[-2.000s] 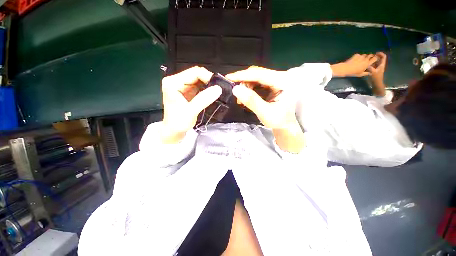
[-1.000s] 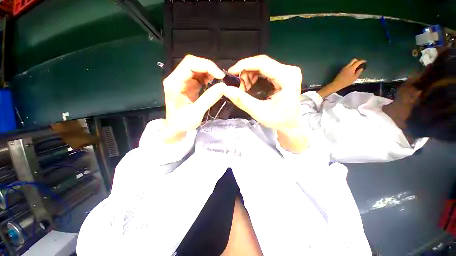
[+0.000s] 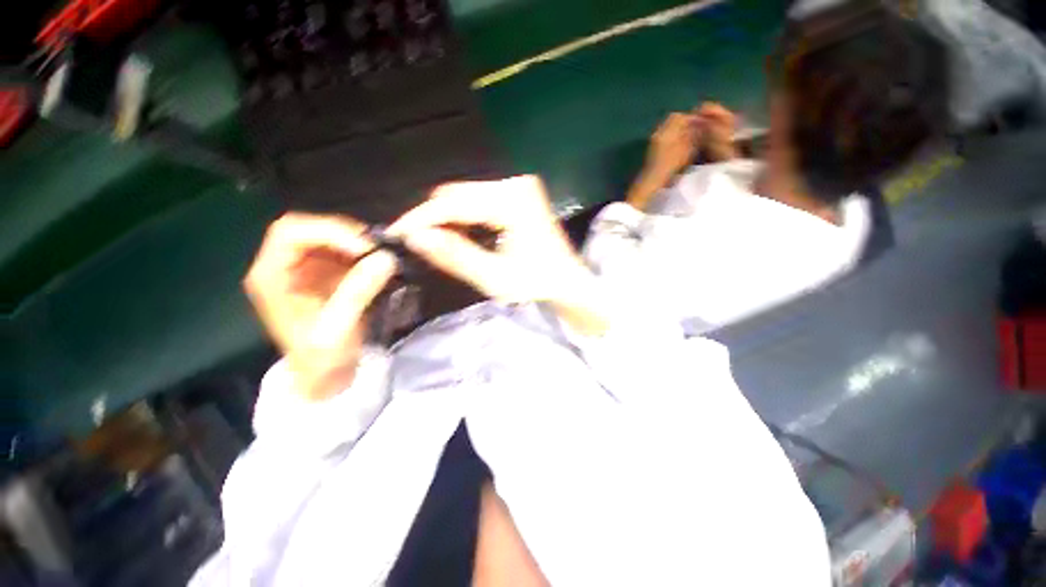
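Note:
My left hand [image 3: 310, 292] and my right hand [image 3: 493, 241] meet in front of my chest, with bare fingers. Between the fingertips is a small dark unit [image 3: 391, 243], blurred and mostly hidden by the fingers. Thin pale strands hang below it in a blurred patch. Behind my hands, a black tray [image 3: 367, 143] with shallow pockets lies on the green bench [image 3: 551, 126]. Its far part holds rows of small blurred parts.
Another worker in a white coat [image 3: 734, 247] sits close on my right, hands together over the bench edge. A dark arm [image 3: 189, 143] stands at upper left. Red bins [image 3: 1023, 350] are at far right. Blurred metal equipment [image 3: 46, 516] is at lower left.
The view has swung right and tilted, so the bench now runs slantwise and more floor shows. My hands stay together on the small dark unit. The neighbour's hands have come together.

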